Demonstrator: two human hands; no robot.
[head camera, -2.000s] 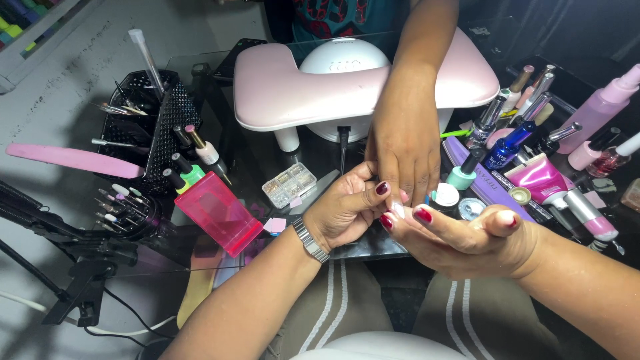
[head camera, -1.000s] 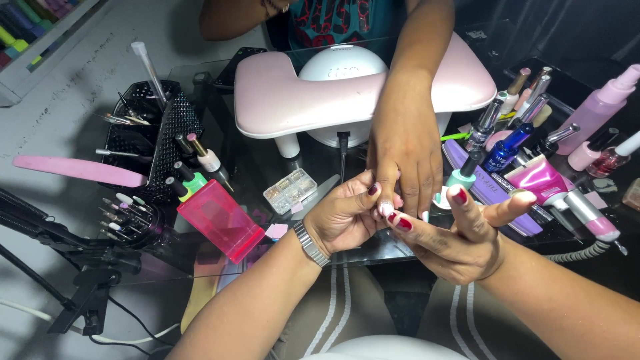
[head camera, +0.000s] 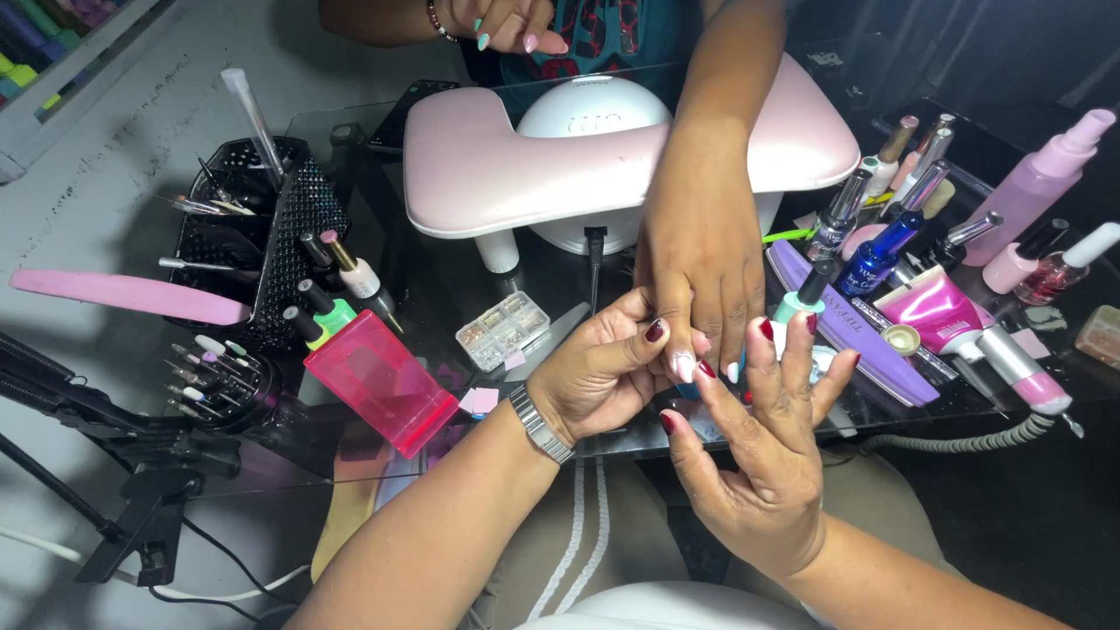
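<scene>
My left hand (head camera: 604, 372), with a metal watch at the wrist, holds a finger of another person's hand (head camera: 704, 254). That person's forearm lies over a pink padded armrest (head camera: 525, 179), and a white nail lamp (head camera: 595, 114) stands behind it. The held finger's nail looks white and pinkish. My right hand (head camera: 761, 446) is spread, palm up, its index fingertip close to that nail; I see nothing gripped in it. A mint nail polish bottle (head camera: 803, 297) is just beyond my right fingertips. Left of my left hand lies a clear compartment box of small decorations (head camera: 503, 331).
At left are a black studded organizer (head camera: 297, 254), a pink nail file (head camera: 131, 296), a round holder of drill bits (head camera: 214, 385) and a translucent pink box (head camera: 376, 381). At right are several polish bottles, a purple file (head camera: 849, 324), a magenta tube (head camera: 936, 311) and a corded nail drill (head camera: 1024, 372).
My right hand has turned more upright, its fingers spread. My left hand keeps its hold on the finger. The other person's second hand, out of view in the earliest frame, now shows at the top.
</scene>
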